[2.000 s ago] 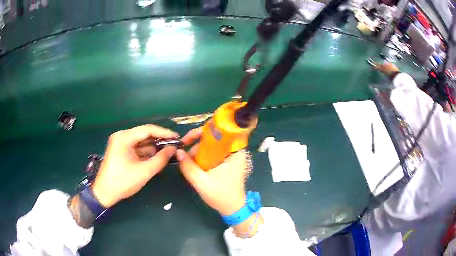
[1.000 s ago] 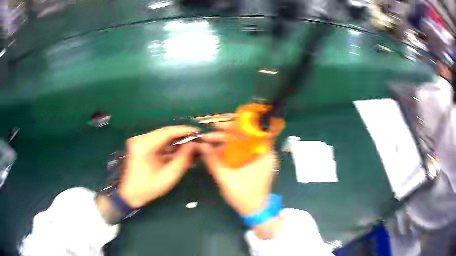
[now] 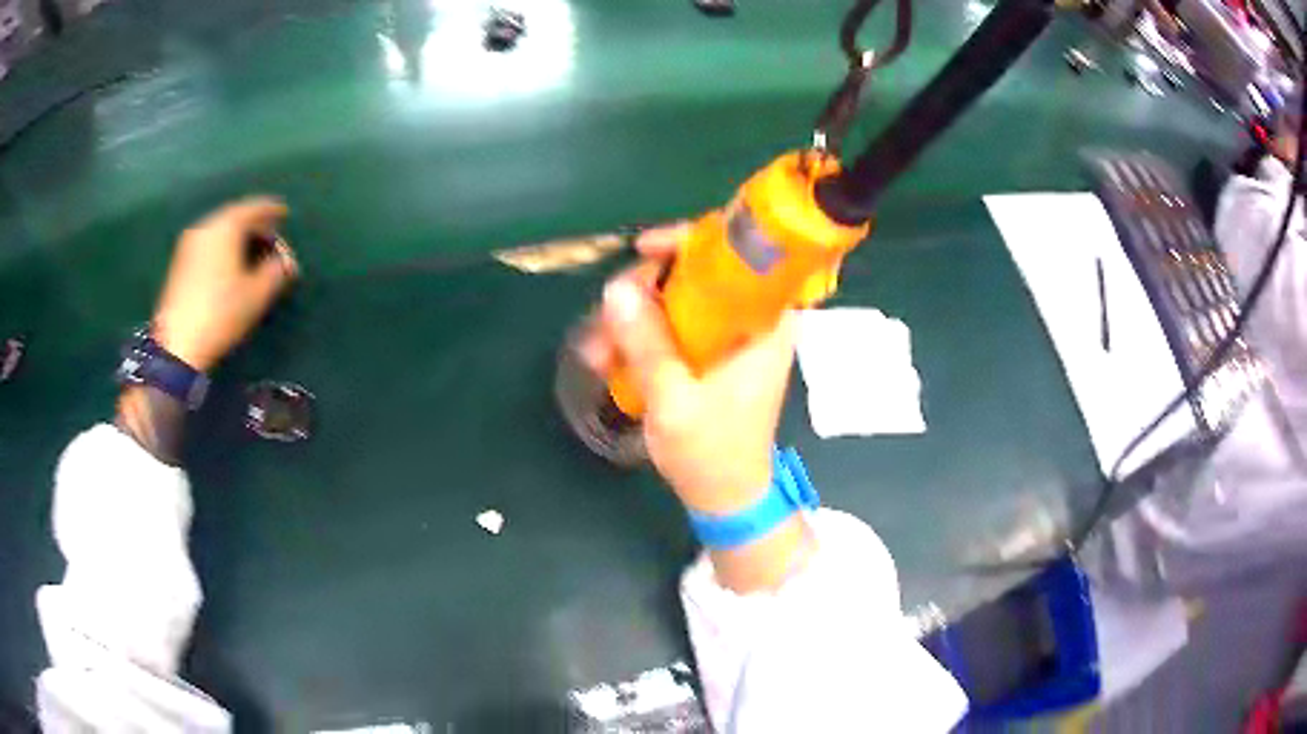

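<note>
My right hand (image 3: 717, 416) is closed around the orange electric screwdriver (image 3: 738, 273). Its black cord runs up to the right, and a dark hook is at its top. The screwdriver's lower end is over the round grey screw tray (image 3: 585, 394), partly hidden by my hand. My left hand (image 3: 222, 280) is at the left over the green bench, fingers curled; a dark spot shows between them, and I cannot tell whether it is a held part. A small dark electronic unit (image 3: 278, 412) lies just below and right of my left wrist.
A white paper square (image 3: 863, 373) lies right of the screwdriver. A record sheet (image 3: 1068, 287) with a pen (image 3: 1104, 304), a component tray (image 3: 1168, 244) and a blue bin (image 3: 1039, 645) are further right. Another unit (image 3: 503, 29) is at the back. A neighbour's white sleeve (image 3: 1254, 373) is at the right.
My hands have parted: the left moved left and away from me, and the unit is no longer between them. My right hand now grips the screwdriver over the uncovered round tray.
</note>
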